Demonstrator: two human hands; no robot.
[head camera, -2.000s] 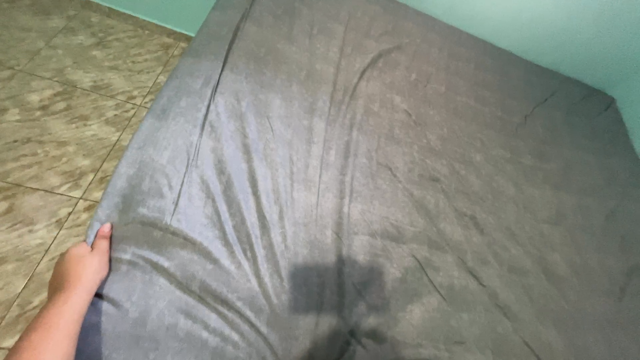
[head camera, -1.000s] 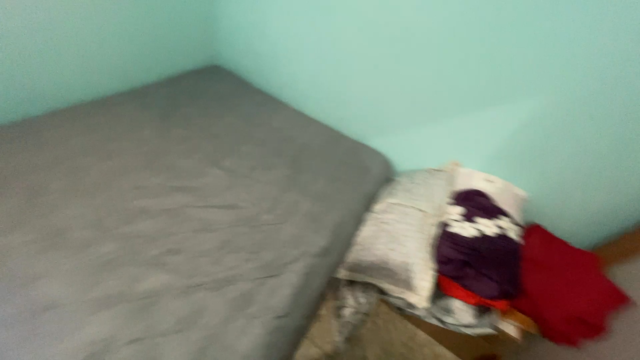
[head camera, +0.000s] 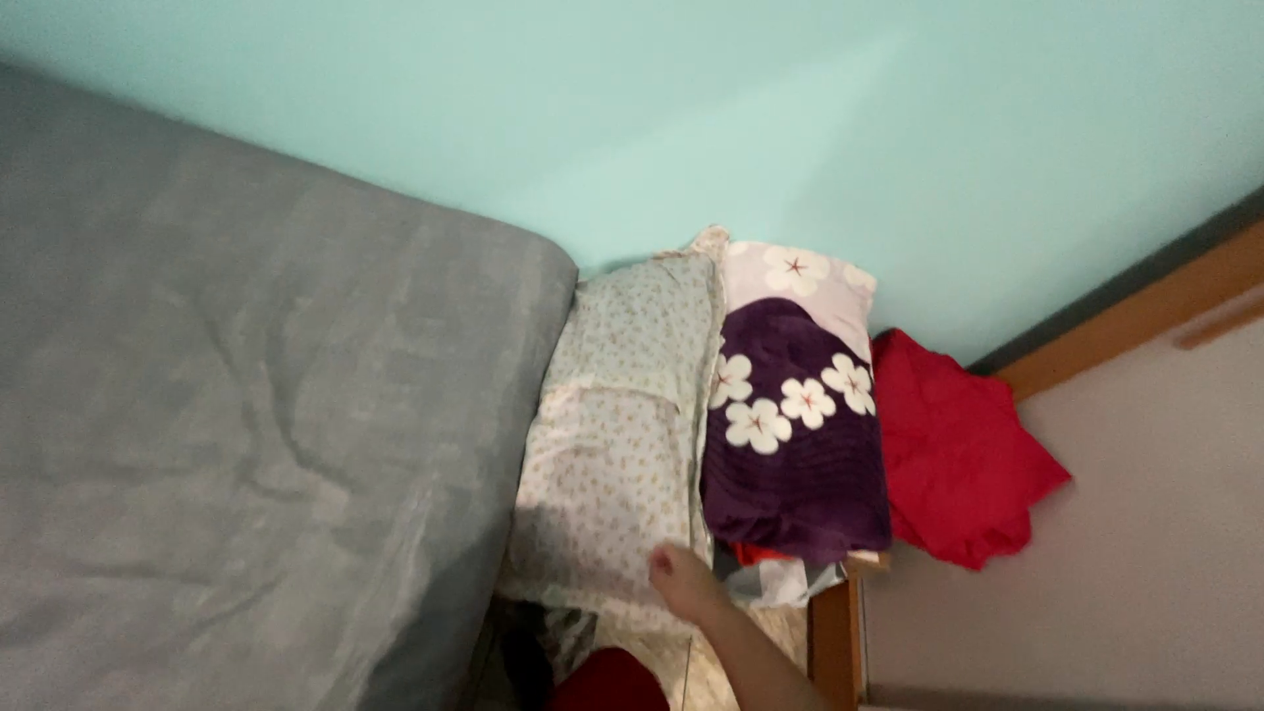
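My right hand (head camera: 686, 583) reaches in from the lower right with its fingers curled. It is over the lower edge of a pillow in a small-flowered case (head camera: 617, 474); whether it grips the fabric I cannot tell. The pillow stands beside the end of a mattress covered by a grey sheet (head camera: 296, 346). Right of the pillow lies a folded purple blanket with white flowers (head camera: 790, 494), its pale part at the back. A crumpled red cloth (head camera: 948, 449) is further right. My left hand is out of view.
A mint-green wall (head camera: 612, 118) runs behind the bed and bedding. At the right is a pale panel with a wooden edge (head camera: 1106, 341). A red thing (head camera: 607, 681) and dark items are low in front, above the tiled floor (head camera: 667, 657).
The view has swung from the bed to the bedding beside it. My left hand, earlier holding the sheet's edge, is out of view. My right hand has come in at the pillow.
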